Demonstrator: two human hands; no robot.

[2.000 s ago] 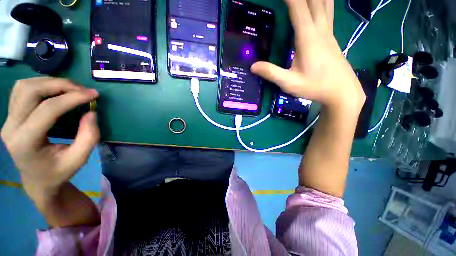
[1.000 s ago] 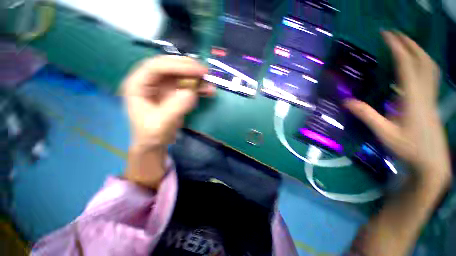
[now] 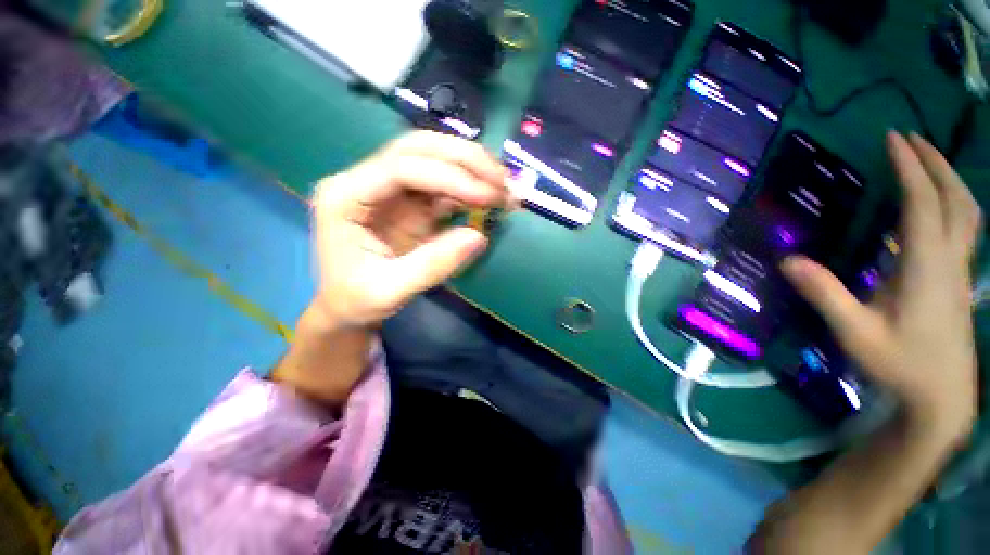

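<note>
My left hand (image 3: 396,222) is raised at the bench's front edge, thumb and fingers curled around a small gold ring (image 3: 478,221), which is blurred. My right hand (image 3: 896,293) is spread over the right-hand phones, its thumb at the right side of the test phone (image 3: 757,247) with a purple circle and pink button. Another phone (image 3: 809,371) lies partly hidden under my right hand. A ring (image 3: 576,315) lies on the green mat near the front edge. Two more lit phones stand in the row, a middle one (image 3: 711,141) and a left one (image 3: 600,108).
White USB cables (image 3: 641,298) loop from the phone bottoms near the front edge. A round black case (image 3: 451,81) and a white board (image 3: 364,33) lie at the back left. Another ring (image 3: 516,28) is beside the case. A yellow hoop (image 3: 132,22) is at far left.
The view has swung, so the bench now appears tilted with the phones further right. My left hand still pinches the gold ring. My right hand stays spread over the right-hand phones.
</note>
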